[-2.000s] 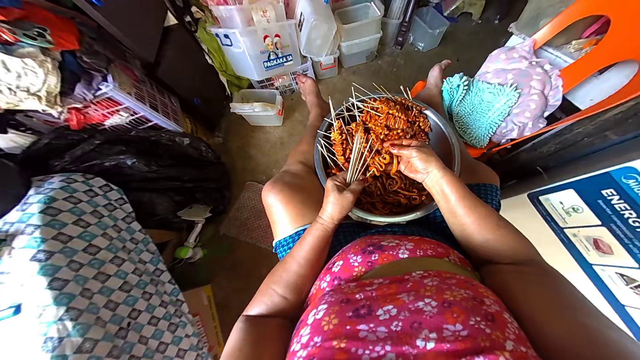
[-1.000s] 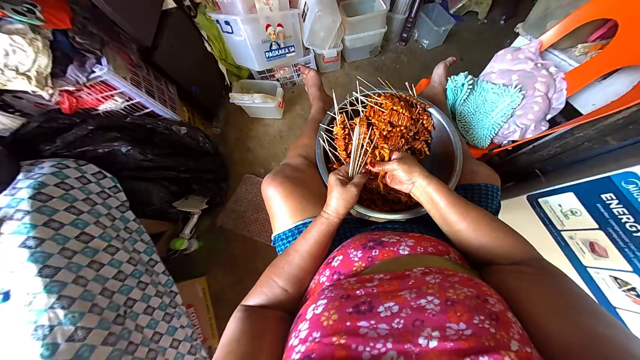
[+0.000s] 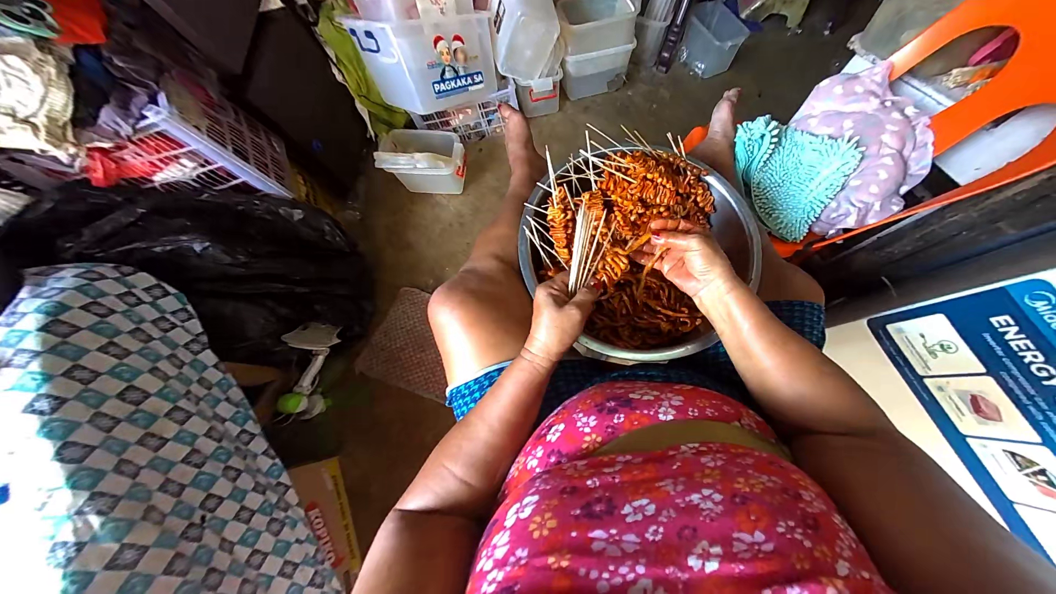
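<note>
A round metal basin [image 3: 747, 239] rests between my thighs. In its upper part lie many skewers of folded, orange-red coated strips [image 3: 648, 190], their bare sticks pointing out over the rim. Loose coated strips [image 3: 643, 318] fill the lower part. My left hand [image 3: 563, 318] is closed around a bundle of bamboo skewers [image 3: 584, 243], fanned upward over the basin. My right hand [image 3: 686, 257] pinches a loose strip [image 3: 645, 254] between thumb and fingers, just right of the bundle. Whether that strip is on a stick cannot be told.
An orange plastic chair [image 3: 949, 49] at right holds a teal microfibre cloth [image 3: 800, 173] and a dotted cushion [image 3: 874, 148]. Plastic bins [image 3: 408, 70] and a small open tub [image 3: 429, 169] stand ahead. A black plastic bag [image 3: 239, 256] and a patterned cover [image 3: 140, 429] lie left. A printed carton [image 3: 973, 396] stands right.
My right hand has moved up and right from the base of the skewer bundle, where it was a second ago, with a strip now showing in its fingers. My left hand keeps the bundle.
</note>
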